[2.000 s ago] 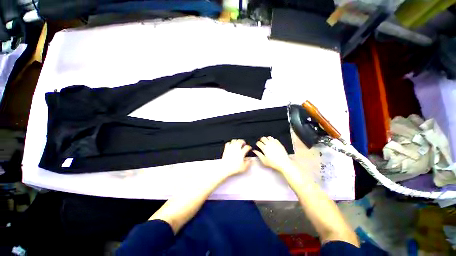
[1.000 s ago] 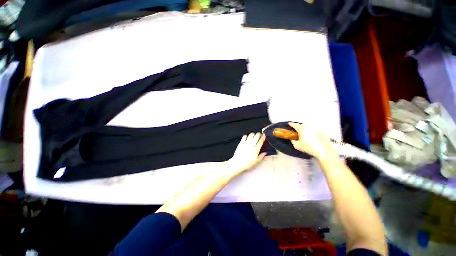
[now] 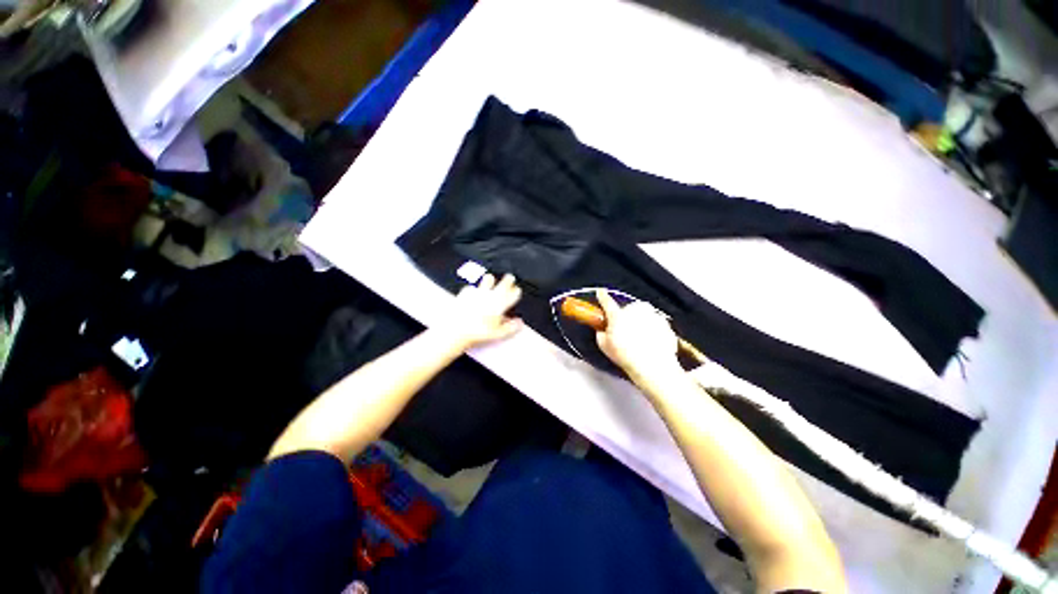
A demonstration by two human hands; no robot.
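Black trousers (image 3: 743,325) lie on the white pressing table (image 3: 801,128), waist end at the left, frayed leg ends at the right. My right hand (image 3: 638,337) is closed on the orange-brown handle of the steam iron (image 3: 584,312), which rests on the near leg close to the waist end. The white hose (image 3: 835,447) runs from it to the lower right. My left hand (image 3: 487,311) lies on the near edge of the cloth, beside a small white ticket (image 3: 471,272); its fingers are slightly spread and hold nothing.
A black pile (image 3: 232,360) hangs below the table's near left edge. A red-orange crate (image 3: 389,505) stands low beside my legs. White cloth or sheet (image 3: 174,70) shows at the upper left. Dark and blue material (image 3: 847,58) lies along the far edge.
My right hand took hold of the iron and moved it from the leg's end towards the waist. My left hand moved towards the waist too. The view has turned left.
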